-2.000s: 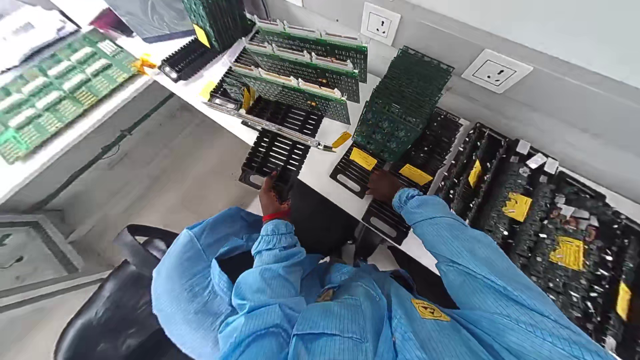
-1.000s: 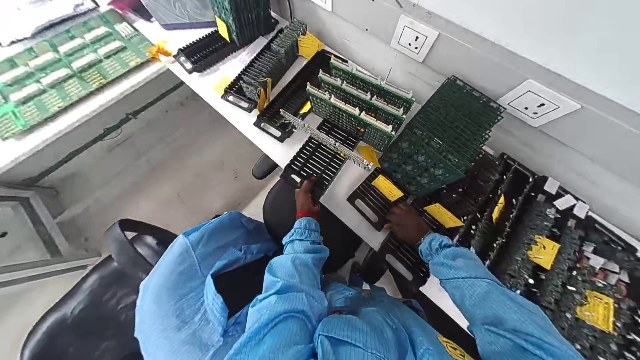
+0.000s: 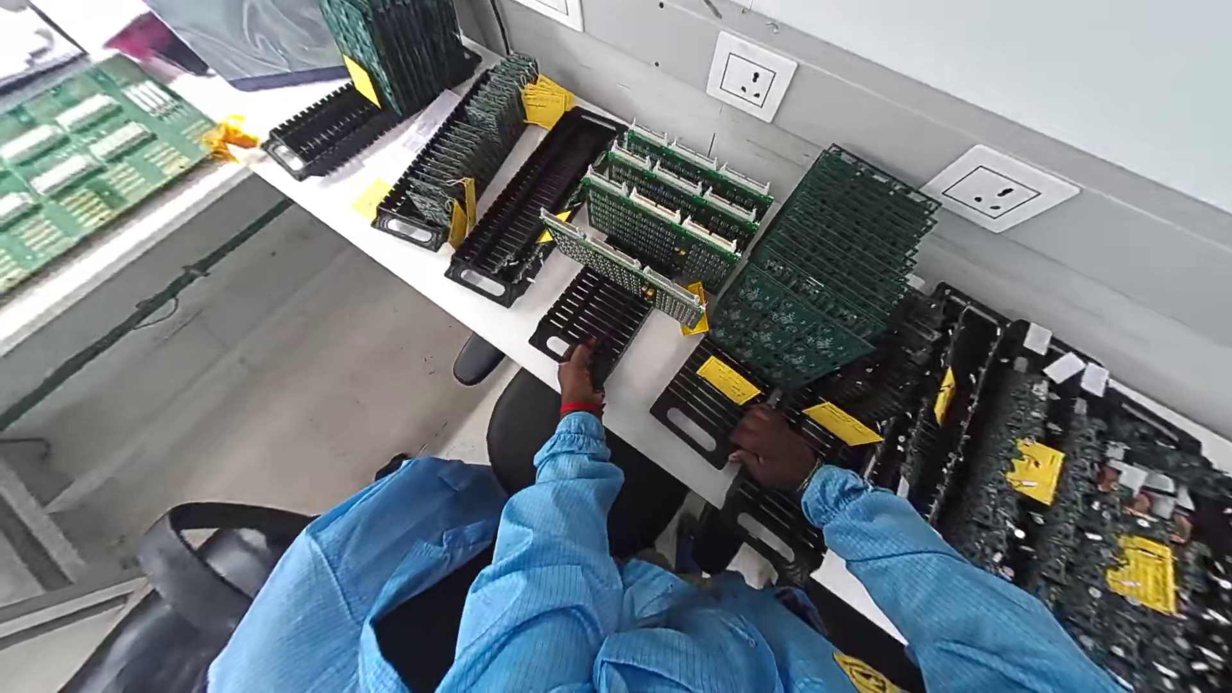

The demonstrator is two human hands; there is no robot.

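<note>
My left hand (image 3: 580, 378) grips the near end of a black slotted circuit board rack (image 3: 594, 313), which holds several upright green circuit boards (image 3: 664, 207) toward the wall. My right hand (image 3: 772, 449) rests on the near ends of two black racks, between a rack with a yellow tag (image 3: 729, 380) and another with a yellow tag (image 3: 842, 423); its fingertips are partly hidden, so its hold cannot be told. Behind it, a row of large green boards (image 3: 818, 279) leans in the racks.
Racks of small boards (image 3: 462, 154) and a long black rack (image 3: 529, 207) stand to the left. Densely filled racks (image 3: 1088, 500) lie at the right. Wall sockets (image 3: 999, 189) are behind the table. A black chair (image 3: 221, 577) stands at lower left.
The rack under my left hand, with its boards, has moved back onto the table toward the wall and now lies beside the long black rack. My right hand stays at the tagged racks. The view has shifted.
</note>
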